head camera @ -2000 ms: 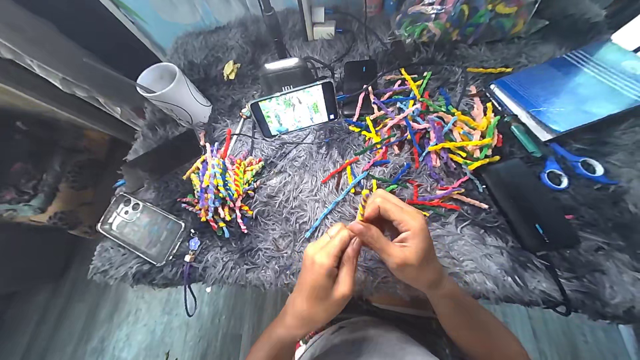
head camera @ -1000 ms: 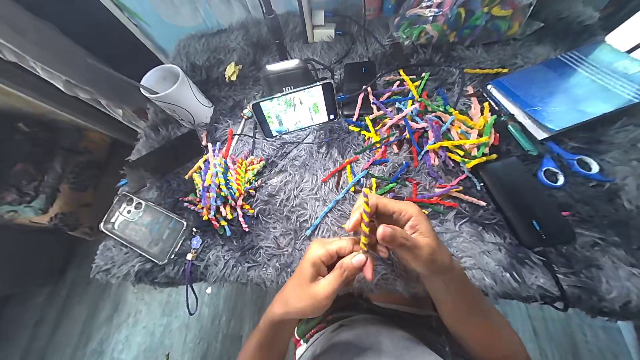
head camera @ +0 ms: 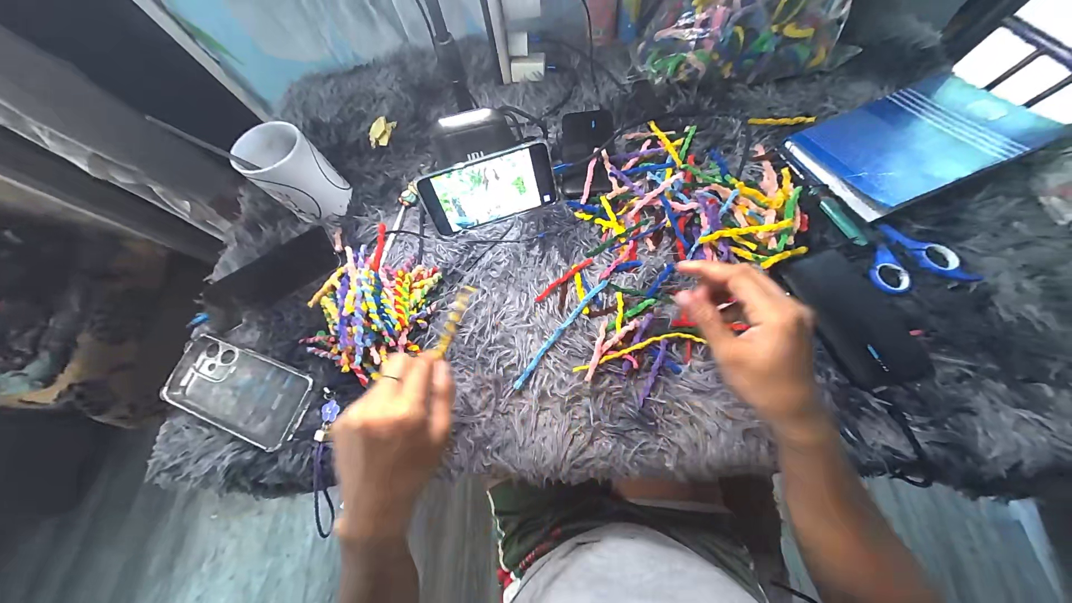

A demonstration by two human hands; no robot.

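My left hand (head camera: 394, 419) grips a yellow and dark twisted fuzzy stick (head camera: 454, 322) between thumb and fingers, its free end pointing up, near a bundle of multicoloured twisted sticks (head camera: 377, 306). My right hand (head camera: 745, 335) hovers over the lower right edge of a loose pile of coloured fuzzy sticks (head camera: 670, 201); its fingers are apart and nothing shows between them. A light blue stick (head camera: 561, 335) lies on the grey shaggy cover between the hands.
A phone (head camera: 487, 186) with a lit screen leans at the back middle. A white cup (head camera: 293, 172) and a clear phone case (head camera: 239, 392) are at the left. Blue-handled scissors (head camera: 921, 258), a black power bank (head camera: 854, 322) and a blue notebook (head camera: 921, 142) lie at the right.
My hands were together around the yellow and dark stick. They have come apart: the left has moved left with the stick, and the right has let go and moved right to the loose pile.
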